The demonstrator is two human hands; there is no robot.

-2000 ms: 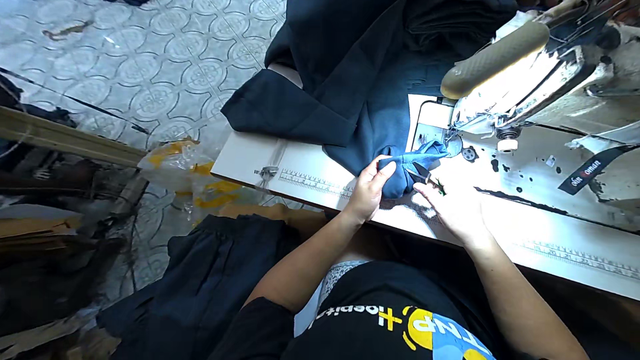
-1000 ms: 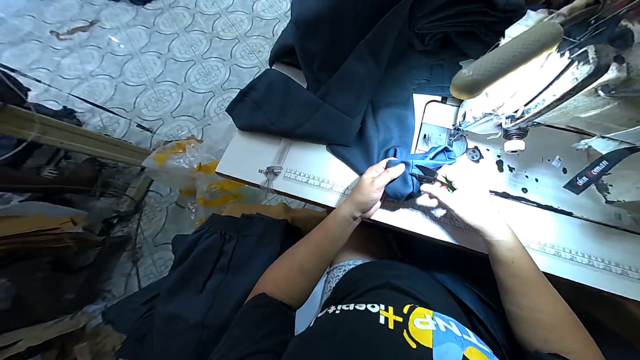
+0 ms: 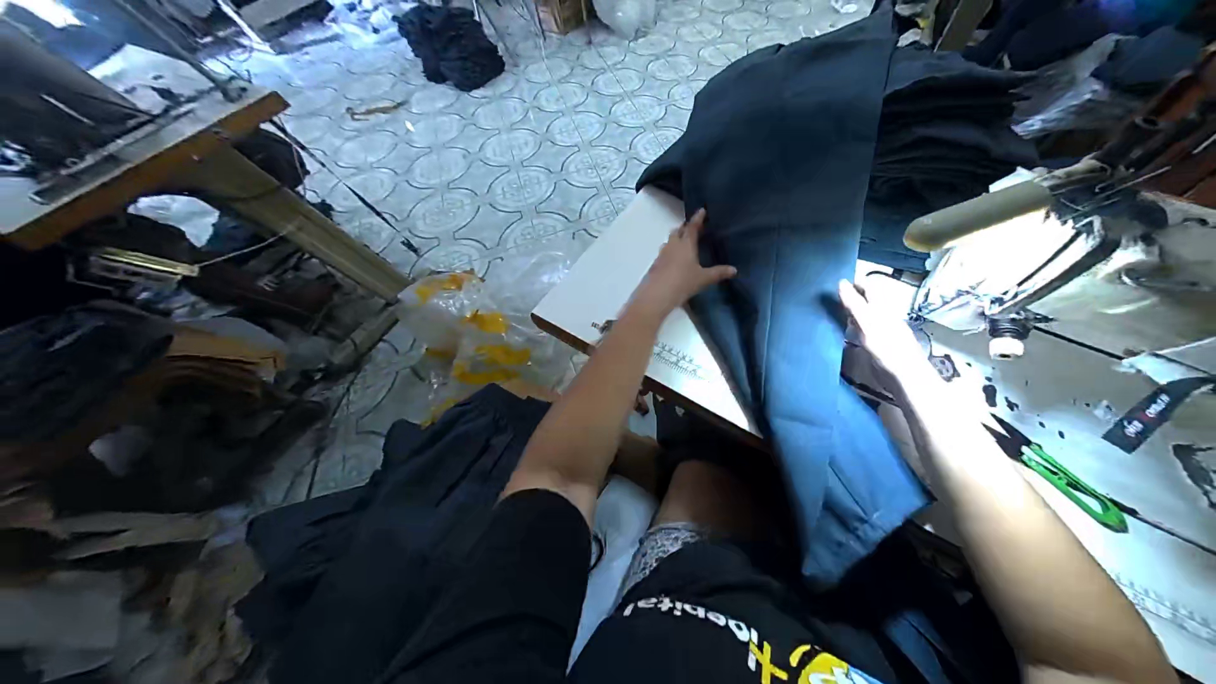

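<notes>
A long dark navy garment panel (image 3: 788, 285) lies across the white sewing table (image 3: 608, 275), its lower end hanging over the front edge toward my lap. At the cloth's left edge is my left hand (image 3: 686, 264), fingers spread, thumb against the fabric. My right hand (image 3: 864, 318) is at the right edge of the cloth beside the sewing machine (image 3: 1007, 275); glare blurs its fingers, so its hold is unclear. Green-handled thread snips (image 3: 1064, 480) rest on the machine bed to the right of my right forearm.
Stacked dark cloth (image 3: 940, 152) sits behind the machine. More dark fabric (image 3: 408, 503) lies at my left side. A plastic bag with yellow marks (image 3: 484, 332) is on the tiled floor, near another wooden-edged table (image 3: 152, 171). A black fabric strip (image 3: 1154, 413) lies far right.
The view has shifted widely. The cloth bunched between my hands is now spread lengthwise over the table edge, my hands farther apart. The green snips lie on the machine bed, out of my right hand.
</notes>
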